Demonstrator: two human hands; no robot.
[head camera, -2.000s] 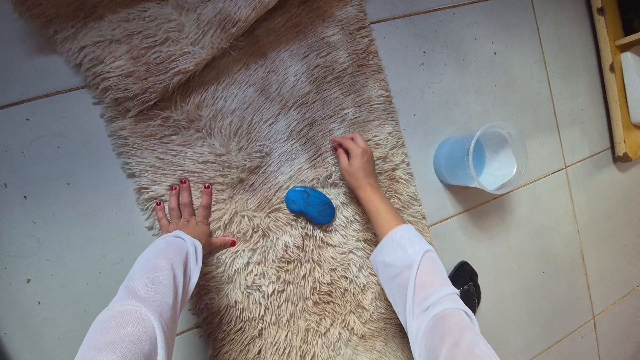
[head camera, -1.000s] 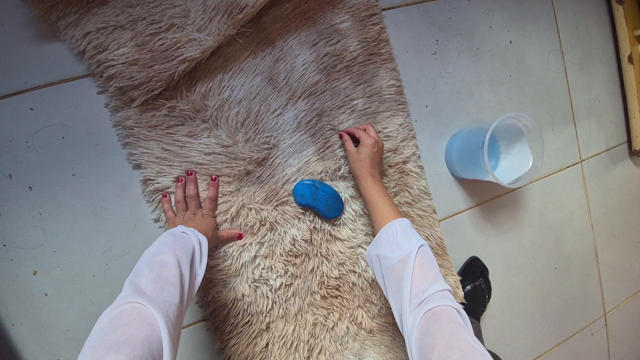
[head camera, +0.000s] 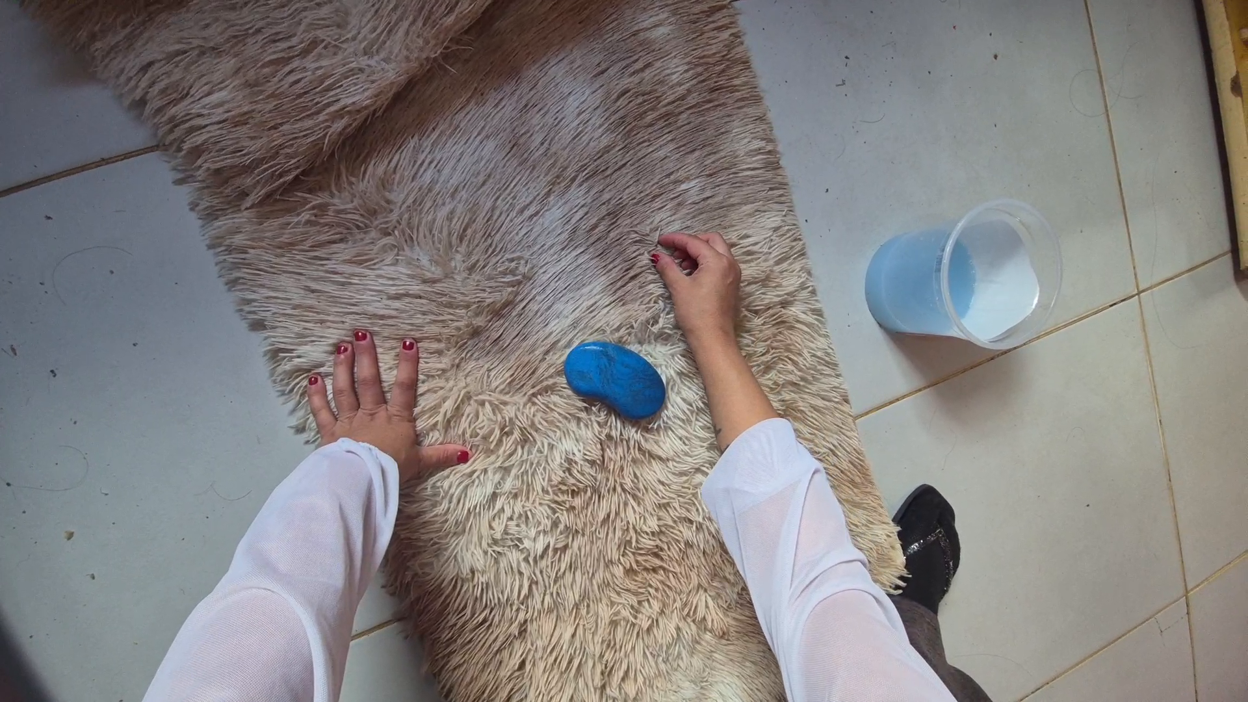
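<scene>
A shaggy beige rug (head camera: 585, 546) lies on the tiled floor, its far part folded over. My left hand (head camera: 375, 419) is spread flat on the rug's left edge, fingers apart, holding nothing. My right hand (head camera: 702, 283) is over the right part of the rug, with thumb and forefinger nearly together at the pile; a thin strand or hair seems to be at the fingertips, though too fine to be sure. Between the hands, nearer the right one, a blue kidney-shaped brush or sponge (head camera: 614, 378) rests on the pile, touched by neither hand.
To the right of the rug, a clear plastic tub (head camera: 1001, 273) with bluish liquid stands on the floor tiles (head camera: 1033, 468). A foot in a black shoe (head camera: 926, 546) is by the rug's right edge. A yellow wooden frame (head camera: 1230, 107) shows at the far right.
The right hand's fingers have shifted slightly over the pile. My left hand and the blue object have stayed in place on the rug.
</scene>
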